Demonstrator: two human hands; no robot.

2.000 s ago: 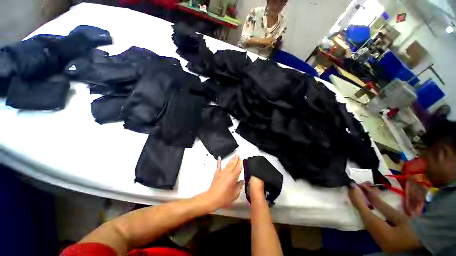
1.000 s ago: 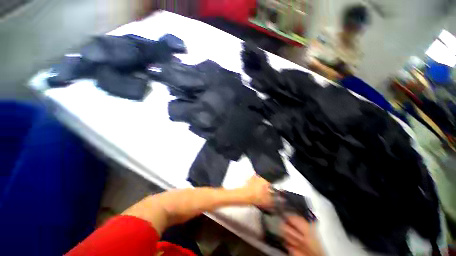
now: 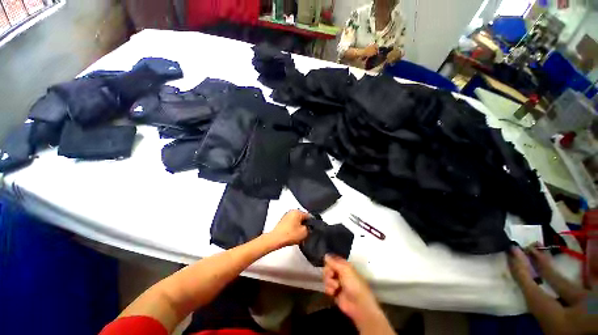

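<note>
My left hand grips the left edge of a small black sewn piece near the table's front edge. My right hand pinches the lower edge of the same piece. The piece is bunched and held over the white cloth. Thread snips lie on the cloth just right of it. A smaller pile of black pieces lies overlapping before me, left of a large tangled heap of black pieces.
A far group of black pieces lies at the left table end. A person's hands are at the right table edge by a white paper. Another person is behind the table. A blue bin stands front left.
The view has shifted. The piece has gone from flat on the cloth, with my right hand at it and my left beside it, to bunched between both hands. The snips now show.
</note>
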